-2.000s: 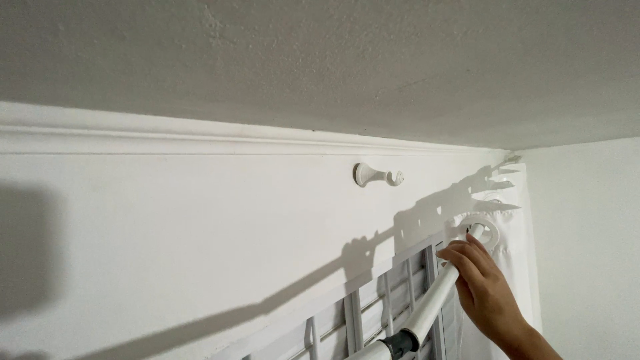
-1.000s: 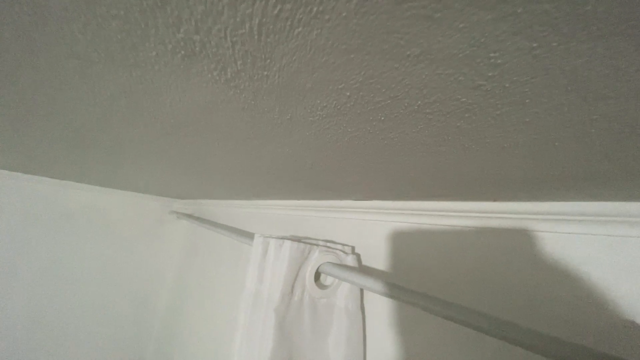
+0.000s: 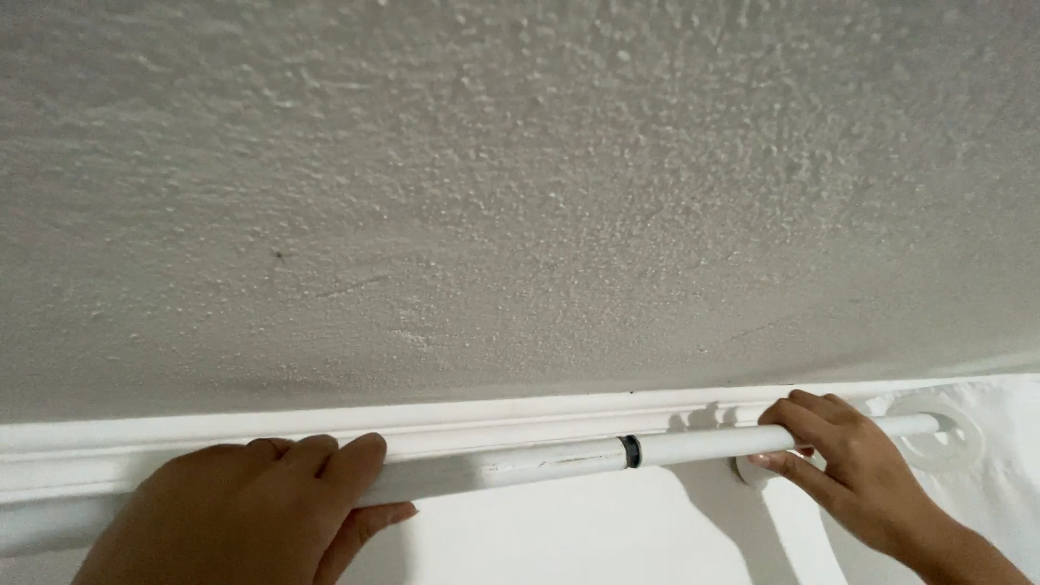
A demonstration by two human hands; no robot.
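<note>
A white telescoping curtain rod (image 3: 552, 461) runs across the lower part of the head view, with a dark ring at the joint between its thicker and thinner sections. My left hand (image 3: 268, 504) grips the thicker section at the lower left. On the thinner section, right of the dark ring, my right hand (image 3: 837, 471) is closed around the rod. Past it, the rod passes into a grommet of a white curtain (image 3: 1003, 471). Behind and just below the rod by my right fingers, a white wall bracket (image 3: 754, 471) is partly hidden.
The textured grey ceiling (image 3: 520, 203) fills most of the view, close above the hands. White crown molding (image 3: 487, 418) runs along the wall top, just behind the rod. Shadows of the hand and rod fall on the white wall (image 3: 569, 528).
The view has swung widely between frames. Two seconds ago the rod slanted below the wall bracket with one hand on it; now it lies in front of the molding with both my hands on it.
</note>
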